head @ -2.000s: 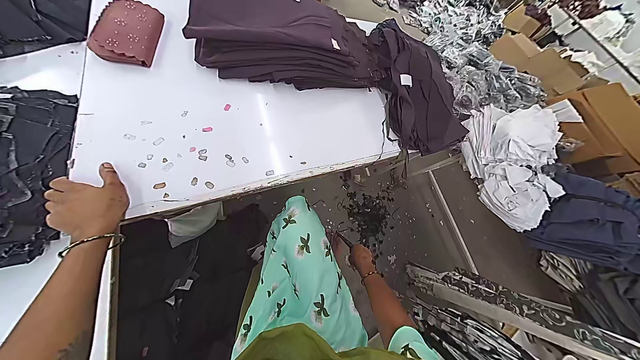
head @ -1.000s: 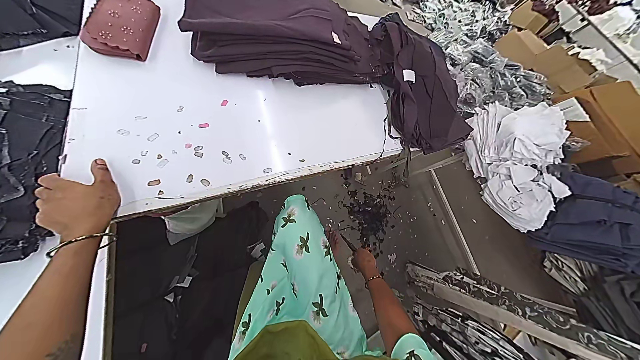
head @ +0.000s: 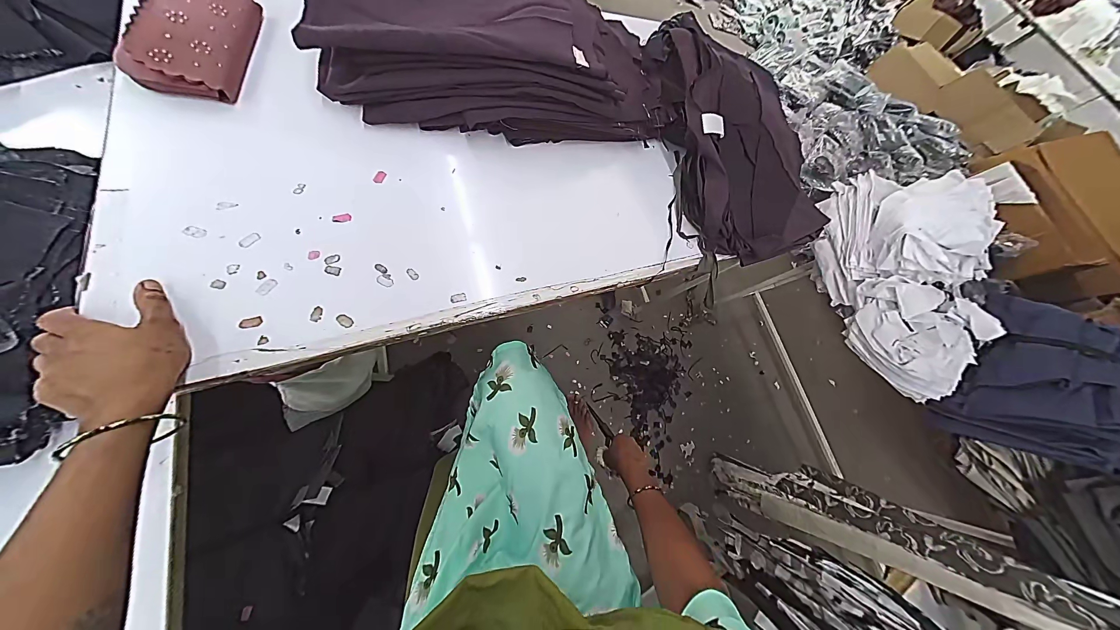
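Note:
My left hand, a bangle at its wrist, rests on the near left corner of a white table, thumb spread and nothing held. My right hand hangs low beside my knee, closed around a small dark pointed tool, perhaps thread snippers. Small grey, pink and brown paper scraps lie scattered across the tabletop. A stack of dark purple cloth pieces sits at the table's far side, with more purple cloth hanging over the right edge. At the far left stands a folded maroon case with scalloped edges.
Dark clippings litter the floor. White cloth bundles, navy garments, cardboard boxes and plastic-wrapped items crowd the right. Patterned cloth lies lower right. Black cloth fills the space under the table and the left side.

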